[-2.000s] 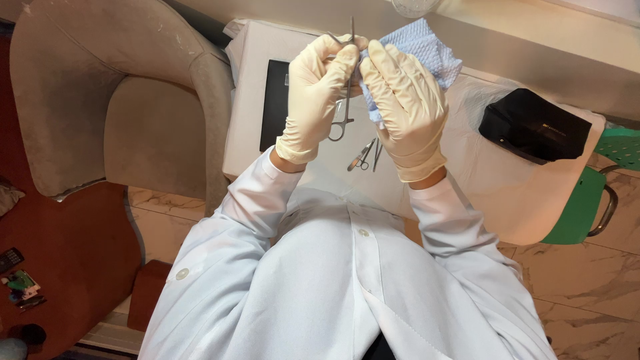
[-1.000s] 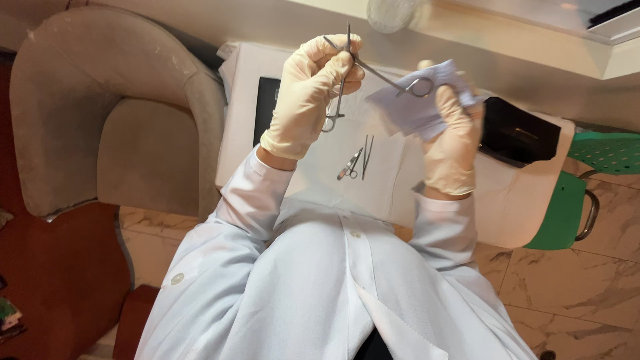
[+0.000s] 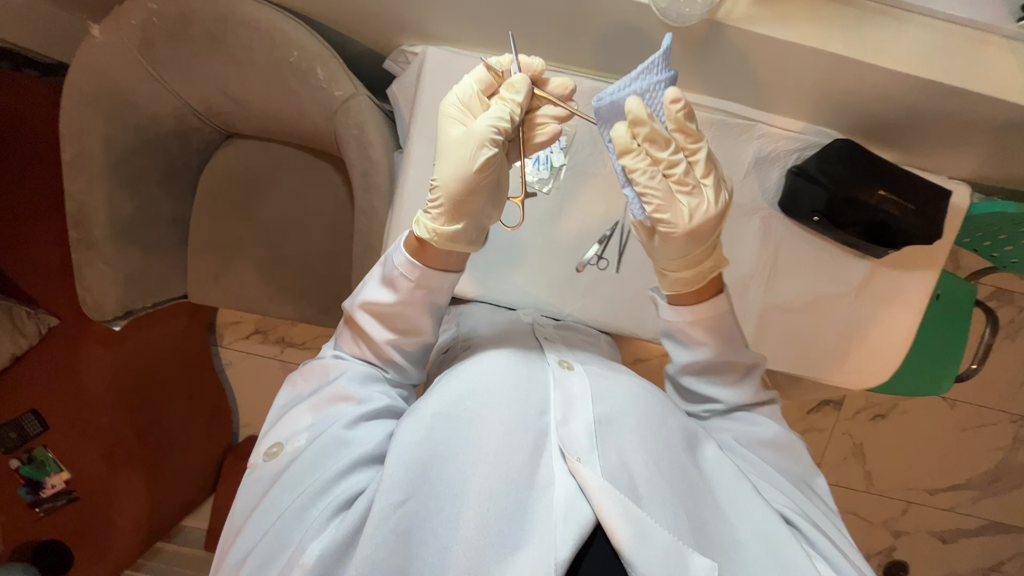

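My left hand (image 3: 484, 148), in a cream glove, holds an opened ring-handled metal instrument (image 3: 522, 152) by its middle, with one ring pointing down and the other shank reaching right toward a blue textured cloth (image 3: 640, 88). The far ring of that shank is hidden by the cloth. The cloth is in my right hand (image 3: 676, 164), also gloved, whose fingers lie over it. Below, on the white-covered table, lie small scissors (image 3: 598, 250) beside a thin metal instrument (image 3: 622, 246), partly behind my right hand. A clear packet (image 3: 548, 164) with blue marks lies behind the held instrument.
A black pouch (image 3: 868, 196) rests at the right end of the covered table (image 3: 800, 320). A green chair (image 3: 928, 340) stands beyond that end. On the left is a grey upholstered armchair (image 3: 272, 200). A clear round container (image 3: 684, 8) sits at the top edge.
One second ago a ring of the instrument showed in front of the cloth; now the cloth covers it. My right hand has turned, its fingers now upright over the cloth. My left hand keeps its hold.
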